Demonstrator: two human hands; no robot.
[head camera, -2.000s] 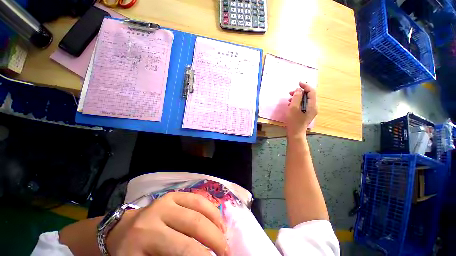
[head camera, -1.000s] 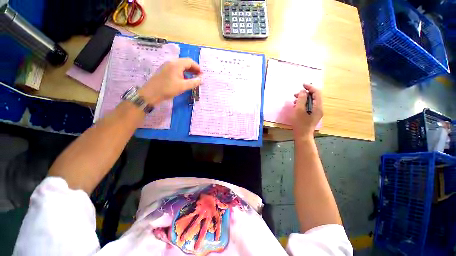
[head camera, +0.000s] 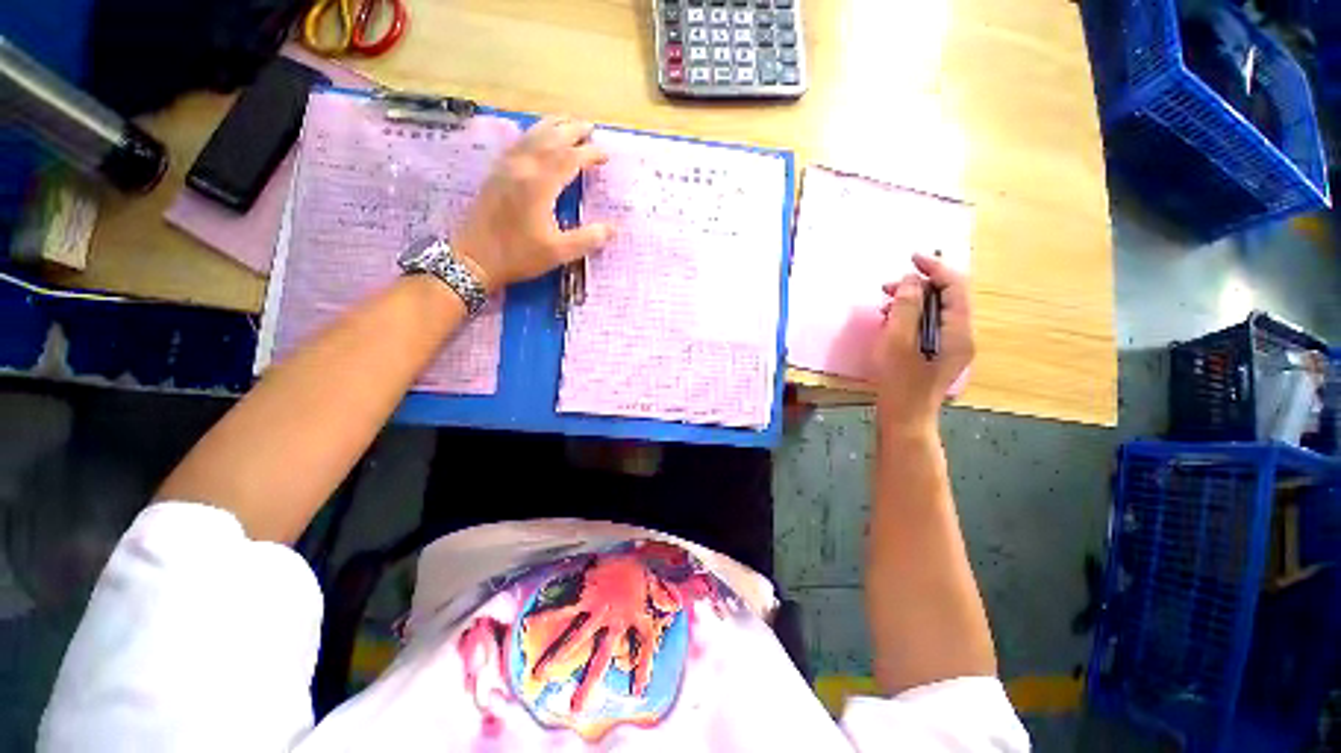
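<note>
The blue clip folder (head camera: 531, 353) lies opened flat on the desk. A pink record form (head camera: 674, 294) is on its right leaf and a second record form (head camera: 360, 221) on its left leaf. My left hand (head camera: 530, 206), with a wristwatch (head camera: 444, 274), rests over the folder's middle, its thumb and fingers apart at the right form's left edge; it holds nothing. It partly hides the middle metal spring clip (head camera: 571, 288). My right hand (head camera: 927, 338) holds a black pen (head camera: 930, 321) over the loose pink sheet (head camera: 853, 265), right of the folder.
A calculator (head camera: 730, 47) lies beyond the folder. Scissors (head camera: 353, 21), a black mobile phone (head camera: 253, 136) on pink paper and a silver cylinder (head camera: 74, 115) are at the upper left. Blue crates (head camera: 1206, 133) and a black crate (head camera: 1250, 380) stand on the floor at right.
My left hand has come up from near my body onto the folder, and its fingers have since spread at the right form's edge. My right hand stays over the loose sheet with the pen.
</note>
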